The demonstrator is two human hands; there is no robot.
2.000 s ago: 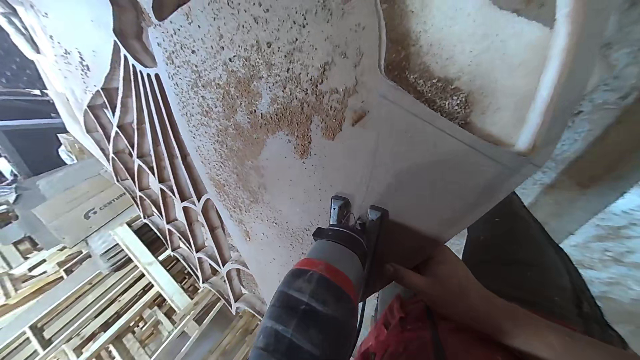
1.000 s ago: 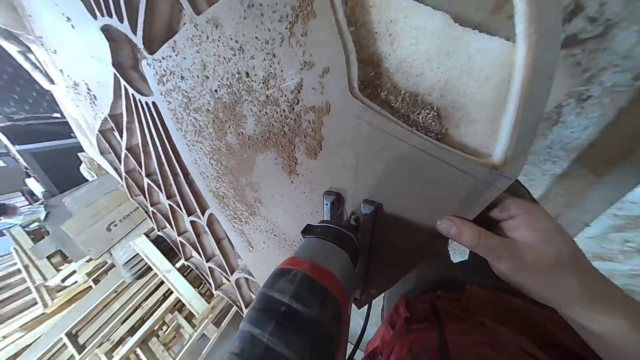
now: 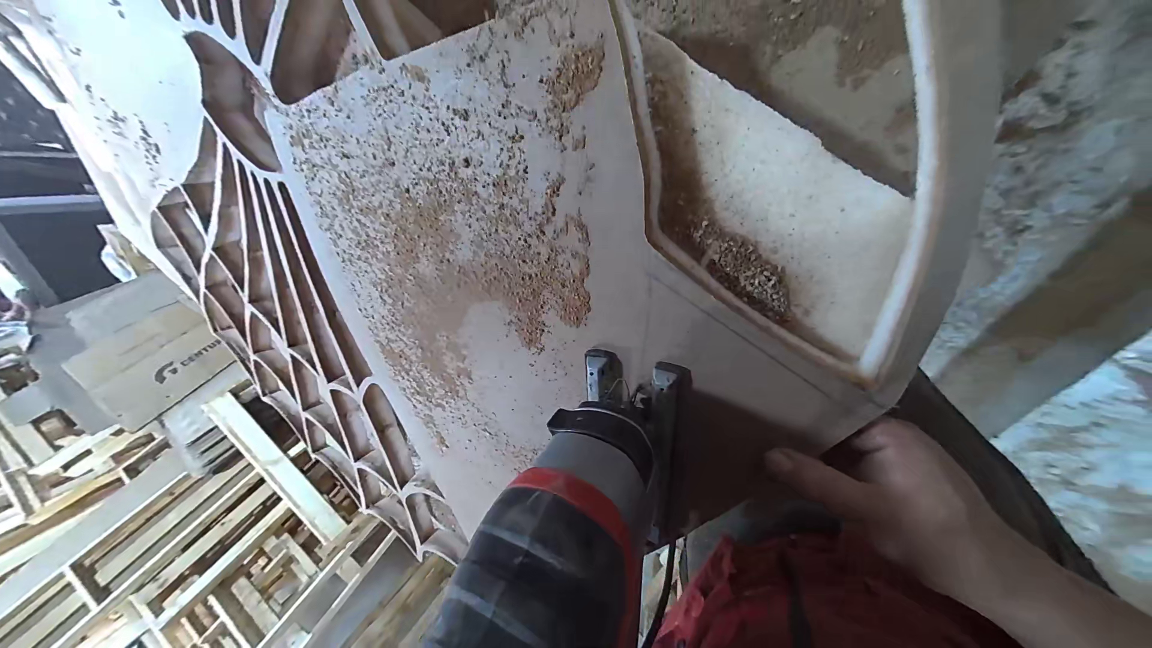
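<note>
A jigsaw [image 3: 576, 513] with a grey, red and black body rests its metal shoe on a pale, cut-out wood panel [image 3: 531, 378], near the lower edge. Its blade cannot be made out, and the rear of the body runs out of view at the bottom. My right hand [image 3: 900, 504] is at the panel's lower right edge, thumb toward the top face, other fingers largely hidden beneath. A pencil-like line crosses the panel right of the shoe. Sawdust and chips cover much of the surface. My left hand is out of view.
Openwork lattice [image 3: 288, 333] forms the panel's left part, and a large curved opening [image 3: 792, 216] its right. Beyond lie wooden slats and pallets [image 3: 180, 549] and a cardboard box [image 3: 148, 351]. A black cable [image 3: 664, 594] hangs by the jigsaw. Red clothing [image 3: 765, 594] is close below.
My right hand has moved right from beside the jigsaw to the panel's corner area. The jigsaw remains near the panel's lower edge.
</note>
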